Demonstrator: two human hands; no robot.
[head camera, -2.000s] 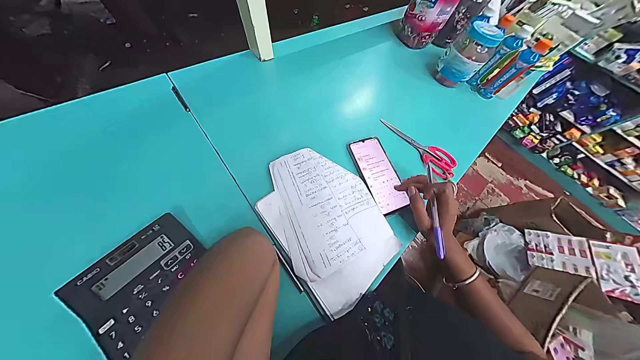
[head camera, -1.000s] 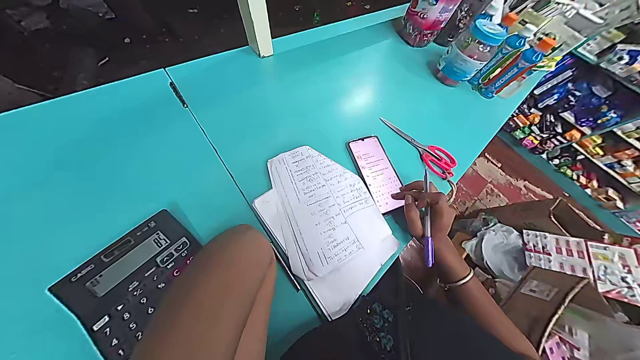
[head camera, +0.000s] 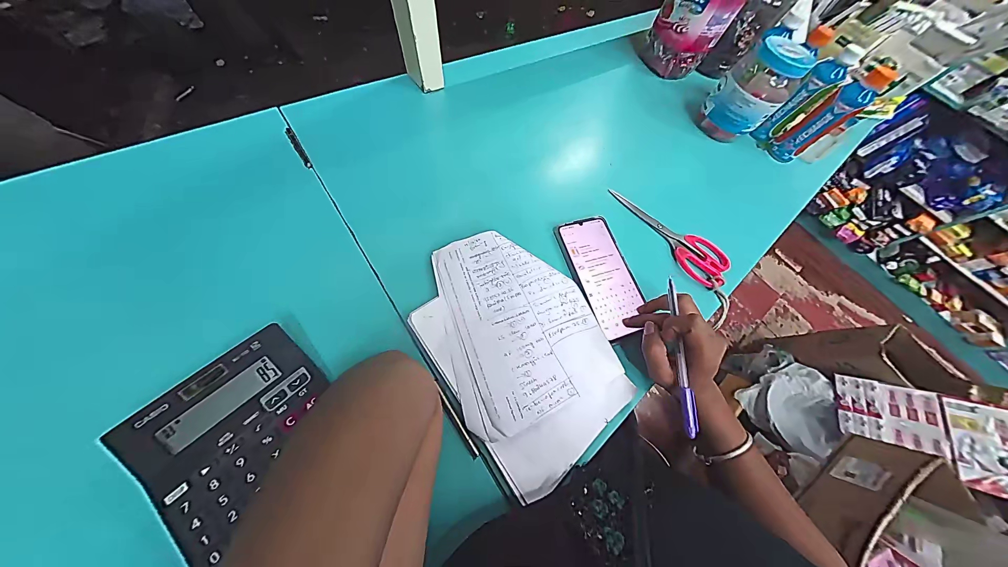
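Note:
My right hand (head camera: 682, 343) holds a pen with a purple cap (head camera: 687, 402) between its fingers, and a fingertip touches the lower part of the lit screen of a smartphone (head camera: 602, 276). The phone lies on the turquoise counter, its lower edge beside handwritten paper sheets (head camera: 512, 339). Scissors with red handles (head camera: 701, 258) lie right of the phone, blades pointing to the upper left. A black Casio calculator (head camera: 213, 441) rests at the lower left, partly behind a bare limb. Of my left hand no fingers are visible.
Plastic jars (head camera: 744, 90) and bottles with orange caps (head camera: 835, 110) stand at the counter's back right. A post (head camera: 419, 43) rises at the back edge. Cardboard boxes (head camera: 858, 488) and plastic bags (head camera: 795, 405) lie right of my arm. Stocked shelves (head camera: 945, 213) are beyond.
My right hand has shifted slightly beside the phone, its fingertip still at the screen. The pen stays in its grip.

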